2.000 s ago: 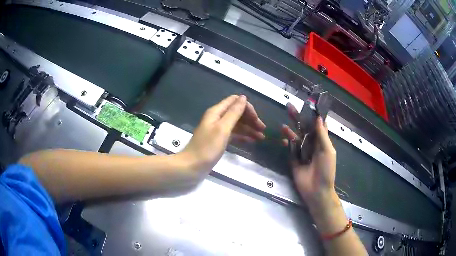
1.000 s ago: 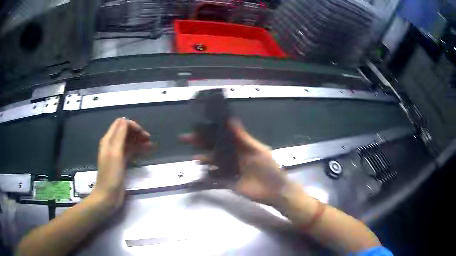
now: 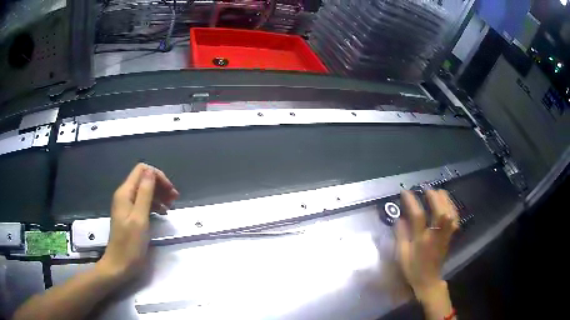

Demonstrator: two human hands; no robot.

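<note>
A loose round black part with a pale centre (image 3: 392, 211) stands on the bench at the right. My right hand (image 3: 430, 234) is just right of it, fingers bent down over the stacked dark parts (image 3: 464, 203). The fingers hide part of the stack, and I cannot tell whether they grip anything. My left hand (image 3: 134, 215) is at the left, over the near rail, with loosely curved fingers. It holds nothing that I can see.
A shiny steel bench (image 3: 269, 269) lies in front. Beyond it runs the dark green belt (image 3: 250, 156) between silver rails. A green label (image 3: 47, 243) is on the rail joint at left. A red tray (image 3: 262, 53) and a bundle of clear sheet-like material (image 3: 375, 40) lie beyond the belt.
The view has swung to the right and settled. My right hand has moved right and down to the stacked parts; the dark block it held is no longer visible. My left hand keeps its curved pose.
</note>
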